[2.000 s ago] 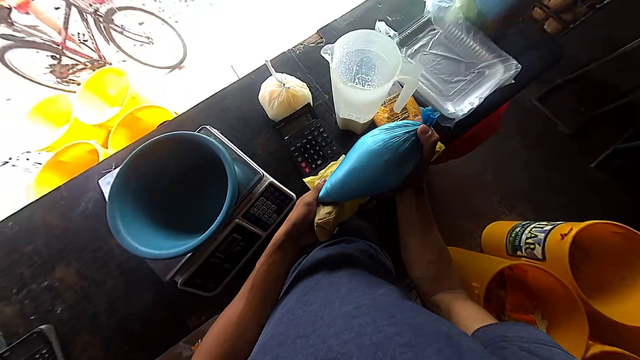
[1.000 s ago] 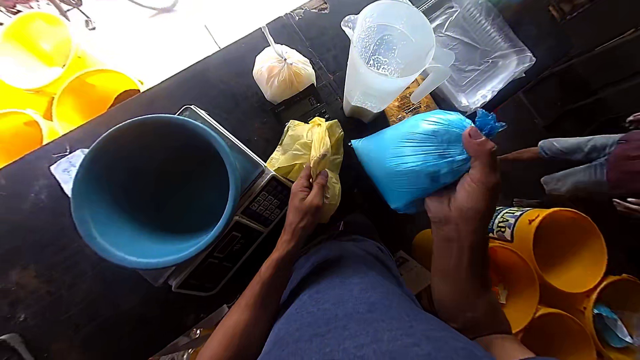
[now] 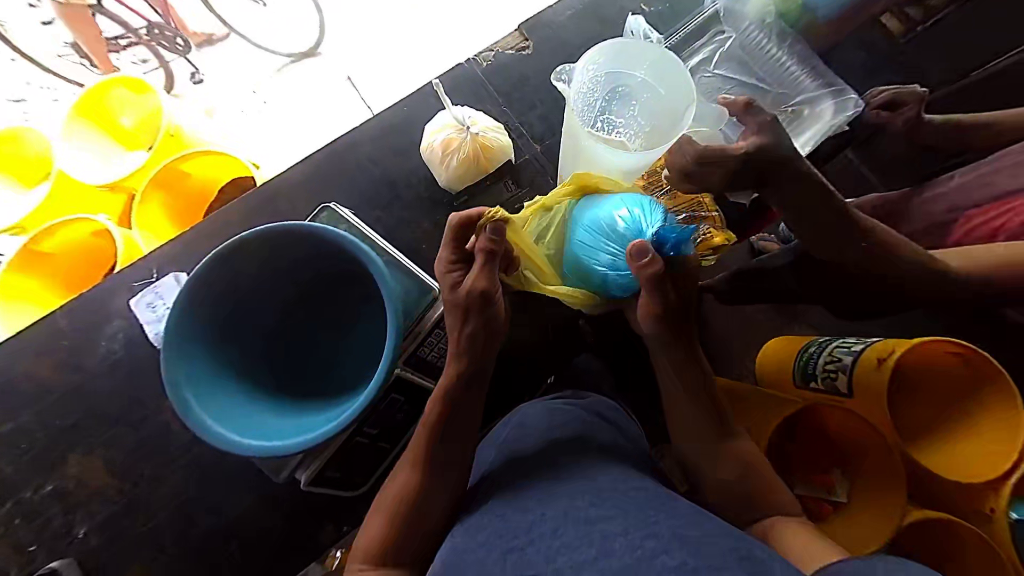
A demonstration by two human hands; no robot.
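Note:
A filled, tied blue plastic bag (image 3: 606, 244) lies partly inside the mouth of a yellow plastic bag (image 3: 540, 240). My left hand (image 3: 478, 276) pinches the gathered edge of the yellow bag. My right hand (image 3: 666, 284) holds the blue bag near its twisted top, thumb uppermost. Just beyond the bags stands a translucent plastic jug (image 3: 628, 104), with another person's hand (image 3: 732, 152) close to its handle. Left of my hands, a blue plastic basin (image 3: 280, 340) rests on a digital scale (image 3: 368, 436). A knotted clear bag with pale contents (image 3: 466, 148) sits on the dark counter.
Clear plastic packaging (image 3: 768, 72) and a printed yellow-brown packet (image 3: 692, 212) lie beside the jug. Yellow tubs (image 3: 952, 408) stand at lower right, others (image 3: 192, 196) beyond the counter's edge. Another person's arms (image 3: 944, 264) reach in from the right. A bicycle (image 3: 152, 40) is outside.
The blue bag, held apart from the yellow bag a second ago, is now partly within it. Another person's hand has come in beside the jug.

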